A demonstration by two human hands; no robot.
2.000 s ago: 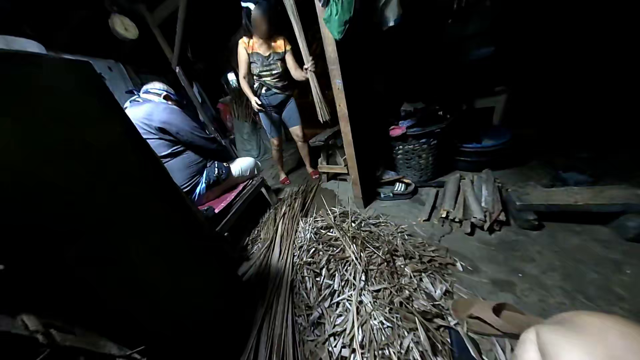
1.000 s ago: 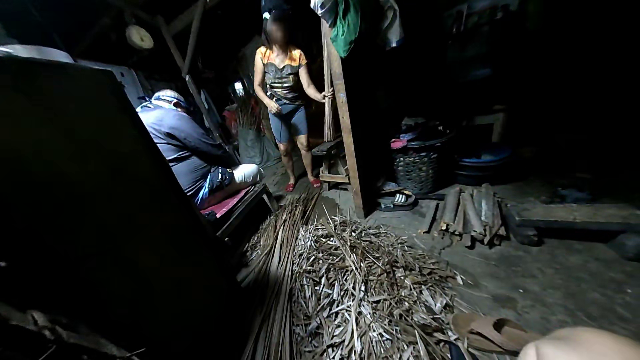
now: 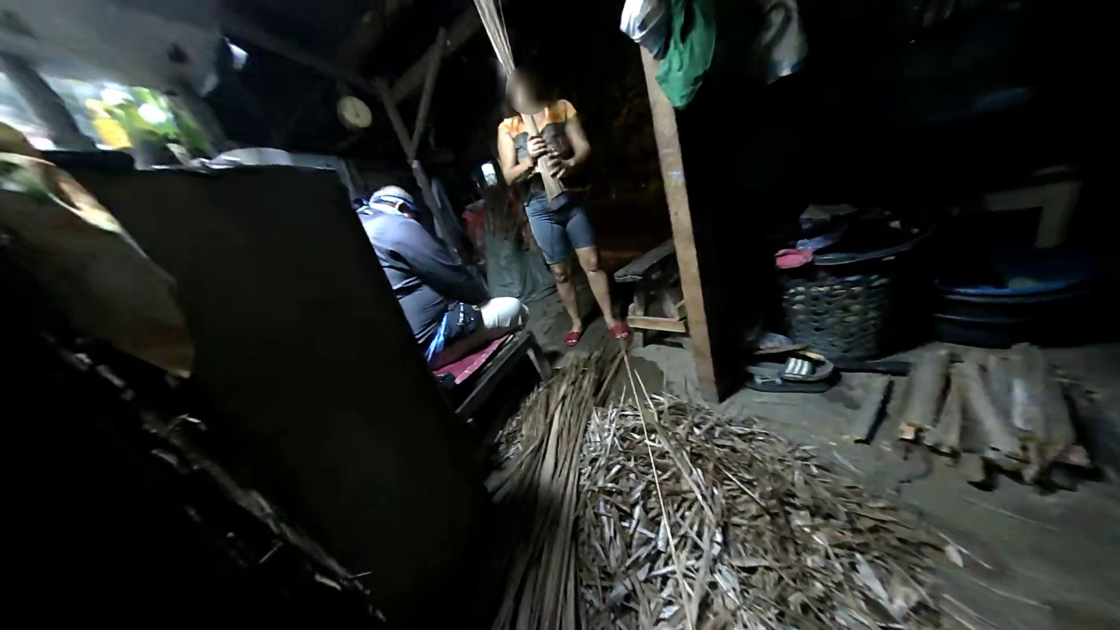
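Neither my left hand nor my right hand shows in the head view now. Below me spreads a heap of dry leaf scraps (image 3: 752, 525), with long dry leaf strips or midribs (image 3: 551, 490) lying along its left side. A standing person (image 3: 547, 175) beyond the heap grips an upright bundle of thin sticks (image 3: 499, 39) with both hands. To the left, another person (image 3: 416, 262) in a dark long-sleeved top sits bent forward on a low bench (image 3: 490, 376); that person's hands are hidden.
A dark panel (image 3: 332, 376) blocks the left side. A wooden post (image 3: 678, 219) rises behind the heap. Right of it are sandals (image 3: 792, 372), a woven basket (image 3: 836, 311), dark tubs (image 3: 1006, 297) and split firewood (image 3: 989, 407) on the floor.
The standing person's stick bundle, earlier held at one side, is now upright in front of the body in both hands. The bare skin at the lower right has left the view, which has shifted.
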